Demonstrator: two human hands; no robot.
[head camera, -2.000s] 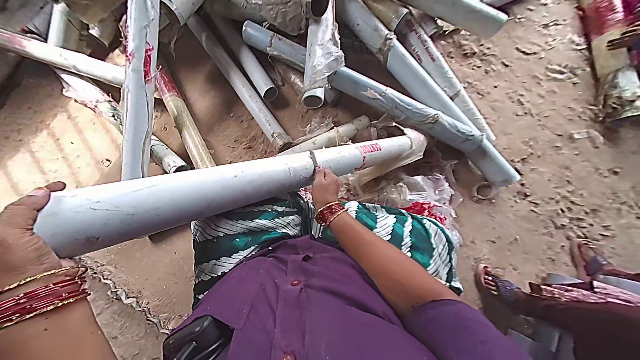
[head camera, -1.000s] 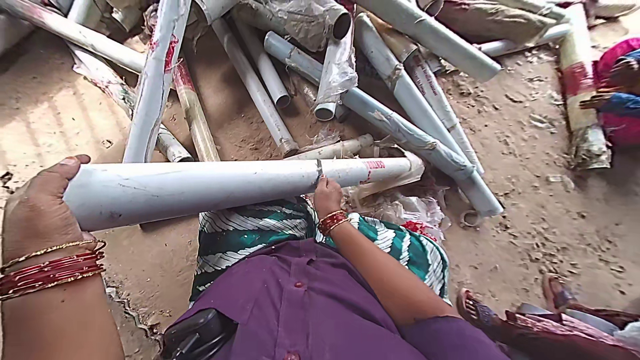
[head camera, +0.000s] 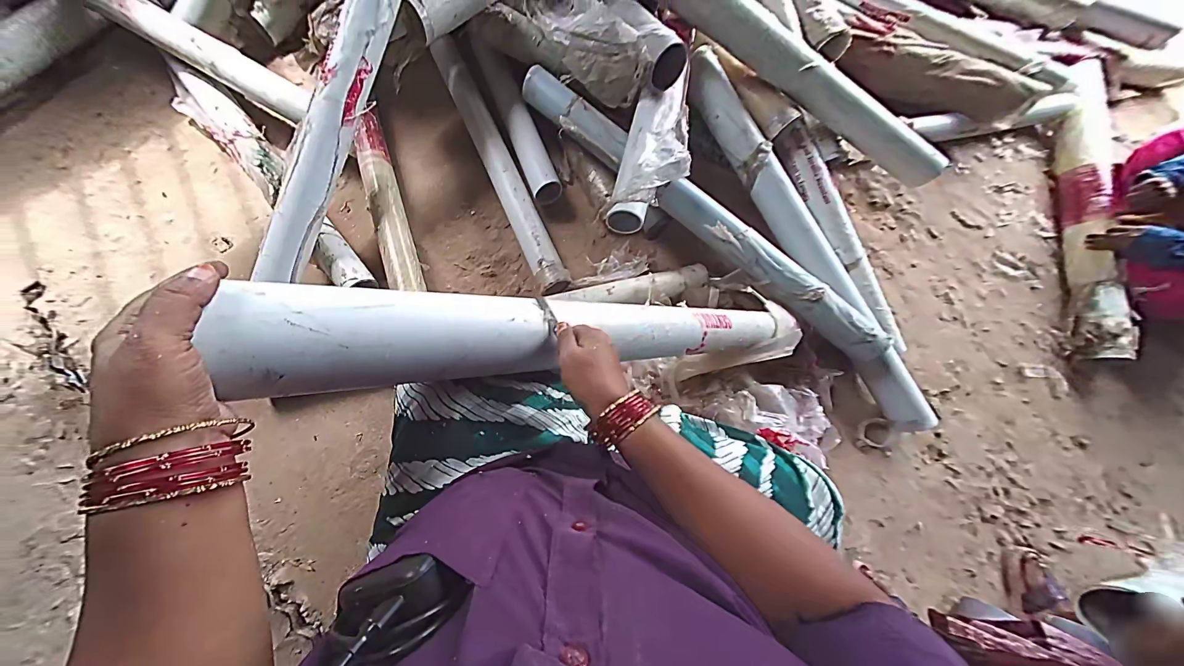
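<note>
A wide pale grey plastic pipe lies across in front of me above my lap, with red printing near its far right end. My left hand grips its left end, the thumb on top. Near the pipe's middle my right hand is closed around a small thin tool; a dark, narrow blade-like edge shows against the pipe wall. Most of that tool is hidden in my fingers. Clear plastic wrap hangs around the pipe's right end.
Many pipes lie piled beyond, among them a long grey pipe and a cracked pipe at left. Crumpled plastic film lies by my knee on the dirt ground. Another person's hand is at the right edge, beside a wrapped pipe.
The pipe's left end has come up a little, and it now lies closer to level. Both hands stay on the same parts of it. Another person has come into view at the right.
</note>
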